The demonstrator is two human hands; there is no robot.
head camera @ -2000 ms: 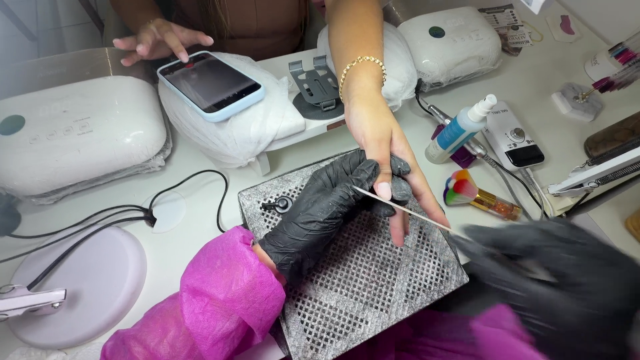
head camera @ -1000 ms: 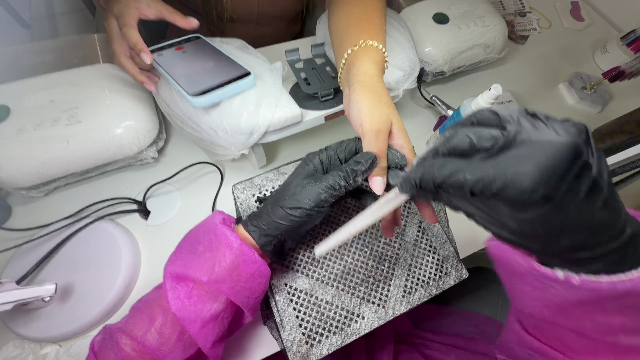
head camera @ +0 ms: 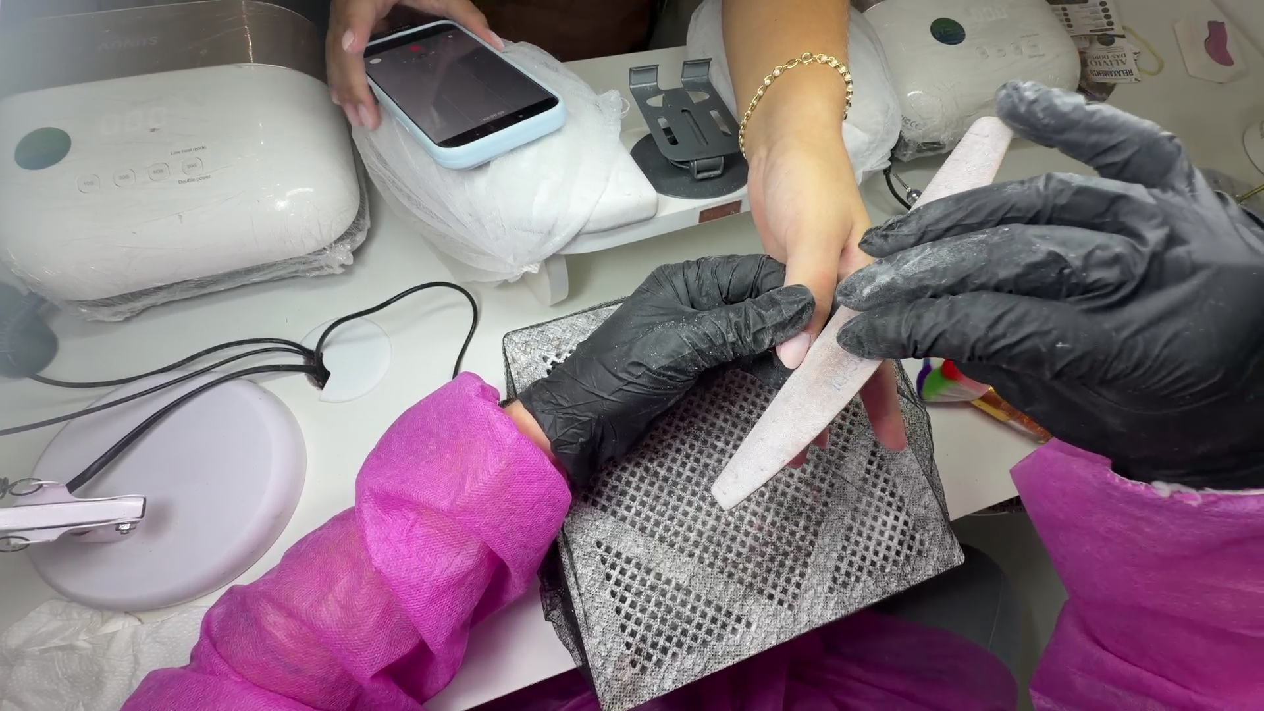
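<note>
My left hand [head camera: 671, 346], in a black glove, grips the thumb of another person's hand [head camera: 815, 217], which reaches in from the top with a gold chain bracelet on its wrist. A pale nail file [head camera: 800, 420] slants across just beside that thumb's nail, its lower end over a perforated dust collector [head camera: 711, 553]. My right hand [head camera: 1066, 286], also in a black glove dusted with powder, holds the file by its middle, with the fingertips in front of it. My right thumb is hidden behind. Whether the file touches the nail, I cannot tell.
A nail lamp [head camera: 188, 178] stands at the left and another [head camera: 973, 59] at the top right. The person's other hand [head camera: 351, 59] is at a phone [head camera: 459, 89] on a wrapped armrest. Cables [head camera: 395, 296], a lamp base [head camera: 178, 494] and a metal phone stand [head camera: 686, 118] lie about.
My right hand came in from the lower right with the file, which now slants beside the thumb. My left hand has kept its hold. The person's other hand has moved to the phone's far left corner.
</note>
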